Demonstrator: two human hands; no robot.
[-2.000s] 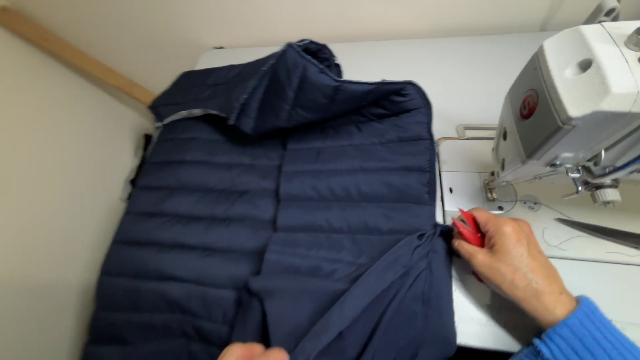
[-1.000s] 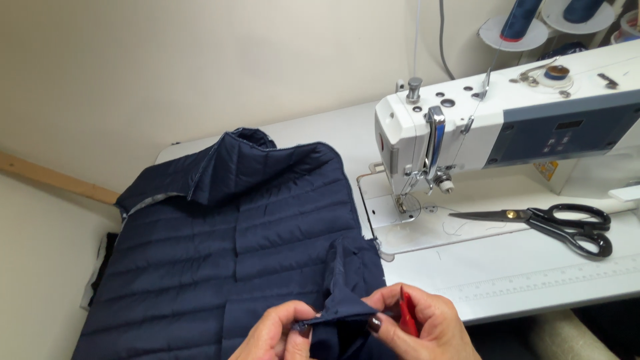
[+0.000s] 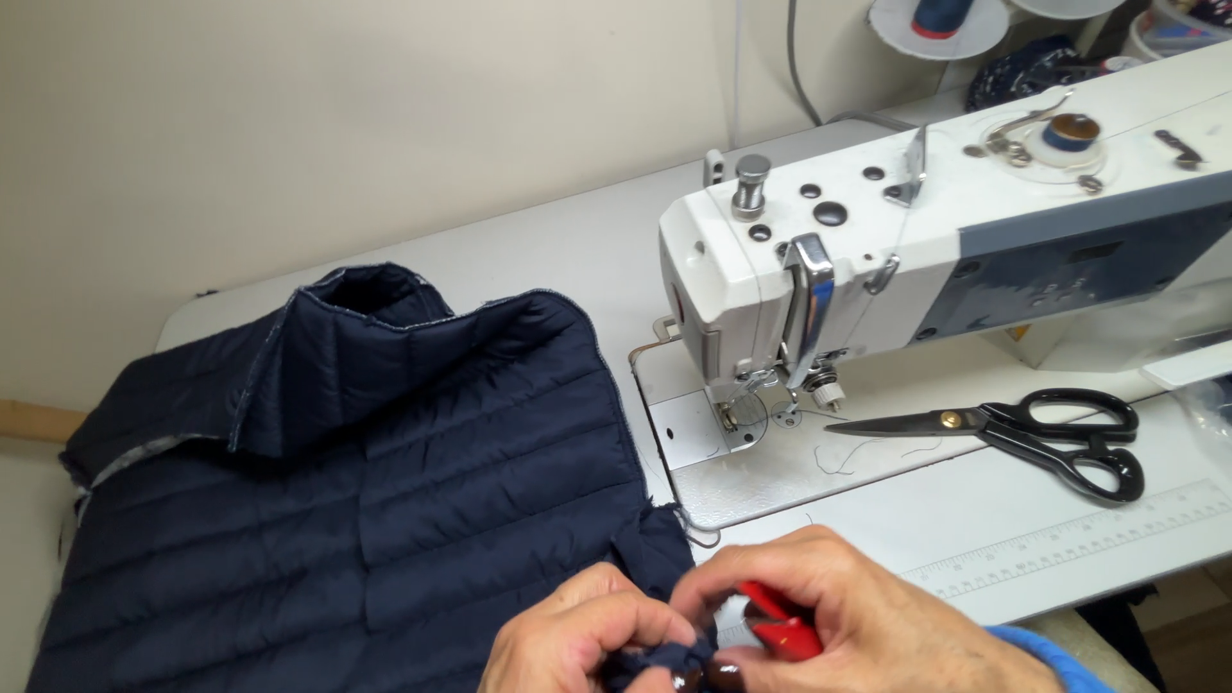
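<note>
Navy quilted padded fabric (image 3: 462, 462) is spread on the sewing table, its far end folded over itself. At the bottom edge of the view, my left hand (image 3: 587, 630) pinches a bunched part of this fabric. My right hand (image 3: 847, 616) grips the same bunch between thumb and fingers, close beside the left. A small red-handled tool (image 3: 784, 626) is also held in the right palm; its kind cannot be told. The fingers hide most of the gripped fabric.
A white industrial sewing machine (image 3: 866, 221) stands at the right, its needle area beside the fabric. Black-handled fabric shears (image 3: 1020, 428) lie on the table under its arm. A ruler scale (image 3: 1078, 539) runs along the front edge. A thread spool (image 3: 941, 14) stands behind, and loose threads lie near the needle plate.
Two seconds ago the right hand was by the needle plate with the red tool, the left at the bottom edge. Both hands have since come together on the fabric. The view has shifted right.
</note>
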